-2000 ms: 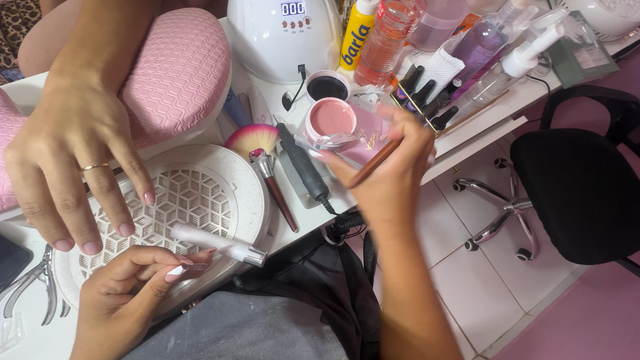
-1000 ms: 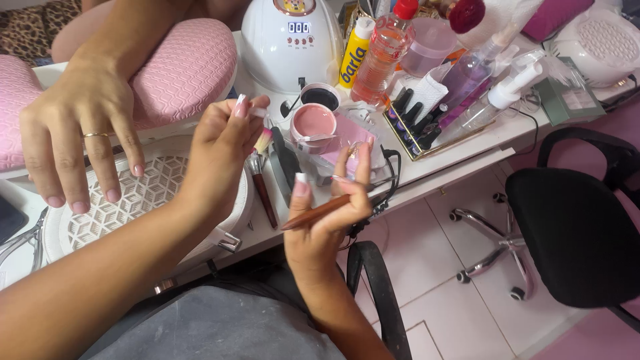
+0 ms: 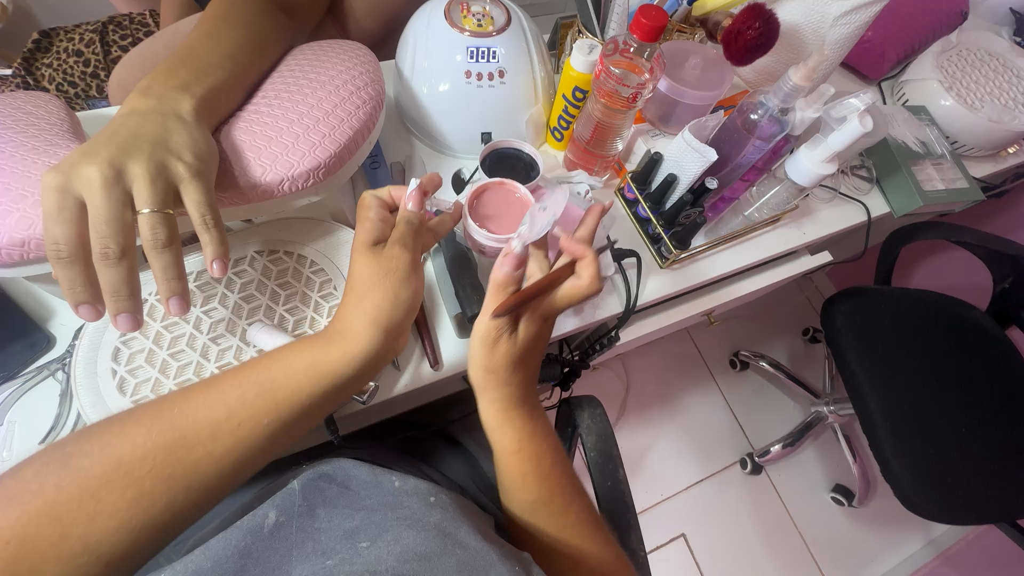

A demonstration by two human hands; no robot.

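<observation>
My left hand [image 3: 392,248] pinches a small clear piece, perhaps a nail form or tip, just left of an open jar of pink gel [image 3: 499,210]. In my right hand [image 3: 532,296] a brown-handled brush [image 3: 538,291] lies across the fingers, and the fingertips are at a crumpled clear plastic film [image 3: 544,214] by the jar's right rim. Behind the pink jar stands an open jar with dark contents [image 3: 510,164]. Another person's hand [image 3: 136,208], with a ring, rests spread over the white lattice dust collector [image 3: 224,320], where a white tube [image 3: 269,336] lies partly behind my left forearm.
A white nail lamp [image 3: 472,88], a yellow bottle [image 3: 570,100] and a red-capped bottle [image 3: 612,104] stand at the back. A glass tray [image 3: 720,236] holds polish and spray bottles. A pink armrest cushion [image 3: 300,120] is at left, metal nippers [image 3: 48,392] below it, a black chair [image 3: 912,400] at right.
My left hand has moved from over the dust collector to beside the pink jar. The white tube, near that hand's fingers earlier, now lies on the collector. My right hand still holds the brush.
</observation>
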